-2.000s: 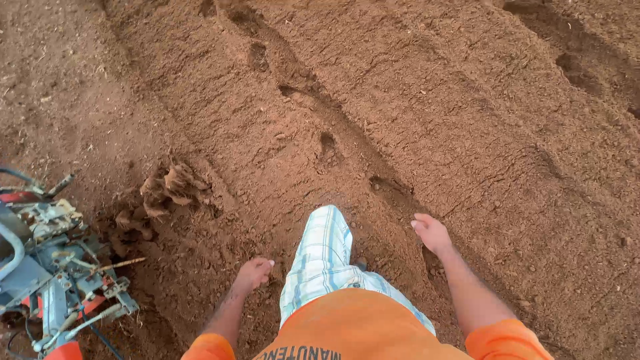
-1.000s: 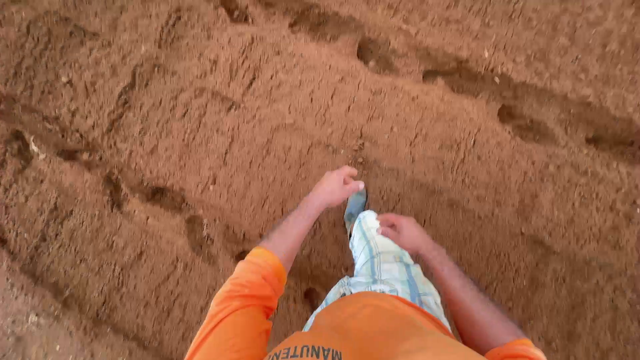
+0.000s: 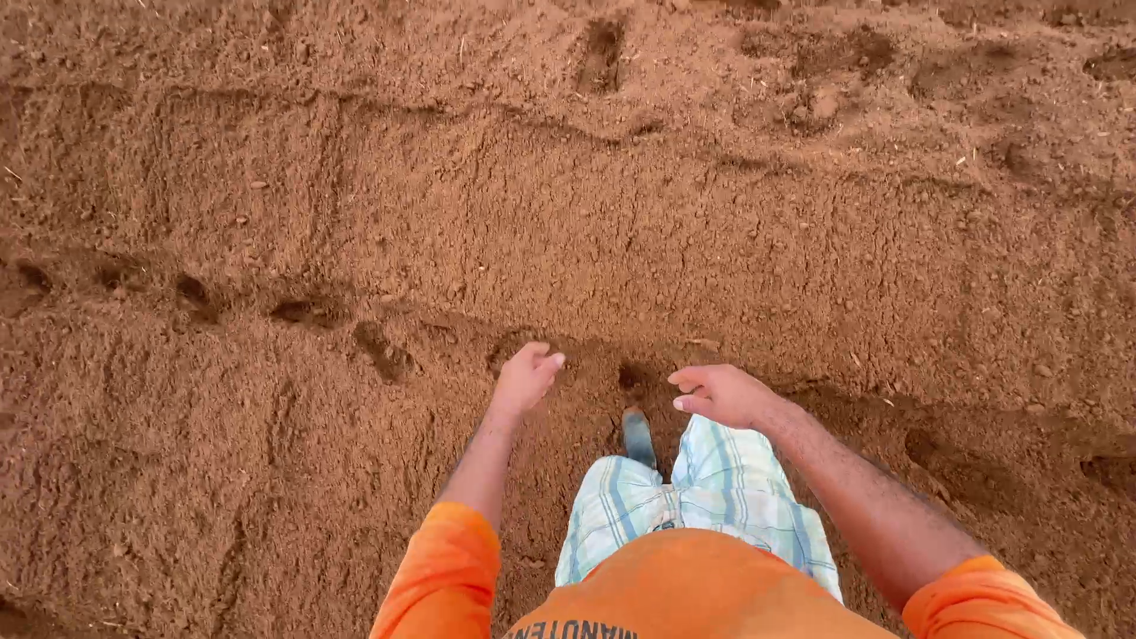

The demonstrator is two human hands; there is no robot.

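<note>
My left hand (image 3: 529, 377) is held out over brown soil, fingers loosely bent and apart, holding nothing. To its right, my right hand (image 3: 723, 395) hangs in front of my plaid shorts (image 3: 710, 479), also holding nothing, with thumb and fingers apart. A dark boot (image 3: 637, 437) shows below and between the hands, on the soil. My other foot is hidden. I wear an orange shirt (image 3: 701, 577) that bears writing.
A furrow with several footprints (image 3: 382, 348) runs across the loose soil from the left to my feet. Beyond it lies a broad raised soil bed (image 3: 568, 231). More hollows (image 3: 602, 55) and clods mark the ground at the top.
The view has swung and moved a lot over the soil. The machine at the left two seconds ago is out of view. My hands, near each other one second ago, are farther apart.
</note>
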